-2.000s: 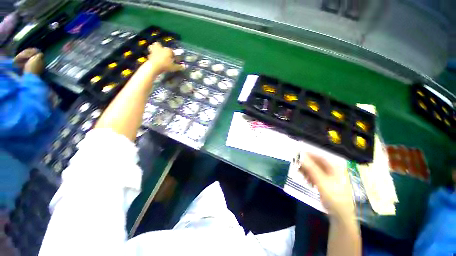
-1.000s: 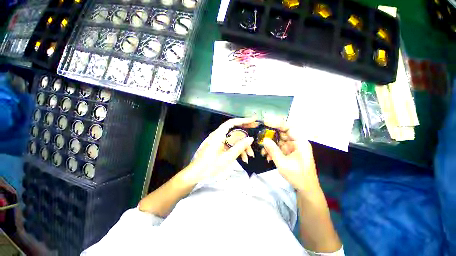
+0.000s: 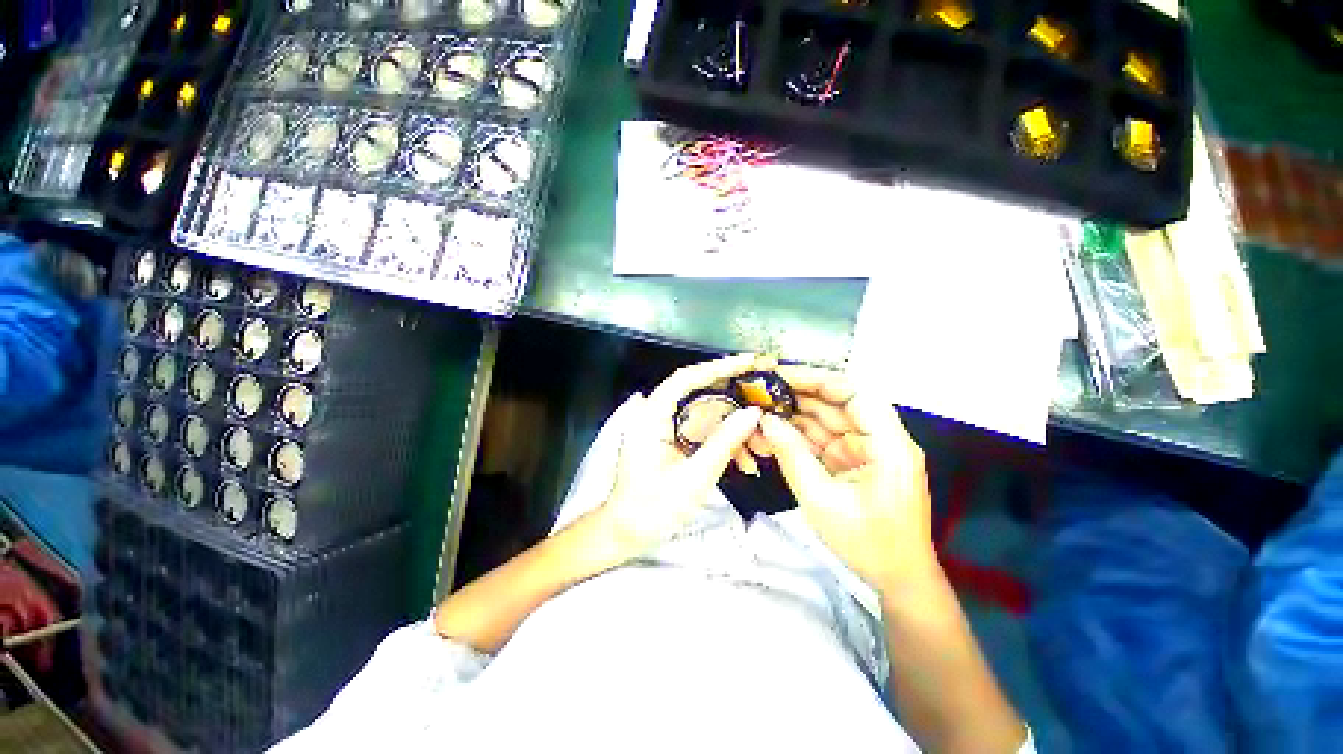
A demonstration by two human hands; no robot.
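Observation:
My left hand [image 3: 666,454] holds a round part with a pale face and dark rim [image 3: 707,418] in its fingers, above my lap. My right hand [image 3: 854,469] holds a round dark part with a yellow-amber insert [image 3: 762,393]. The two parts touch or nearly touch edge to edge, with both thumb tips close together in front of them. The fingers hide parts of both rims. Any wire between the parts is too small to tell.
A black pocket tray [image 3: 913,140] with yellow and dark units lies ahead, beside pink-red loose wires [image 3: 722,165] on white paper [image 3: 965,317]. A clear blister tray [image 3: 368,273] overhangs the bench edge at left, above a tray stack [image 3: 354,427]. Pale strips [image 3: 1200,317] lie right. Blue-clothed people sit both sides.
Two seconds ago my left hand was over the clear tray; both hands then met above my lap. Since one second ago, the yellow unit has moved closer to the pale disc and tilted.

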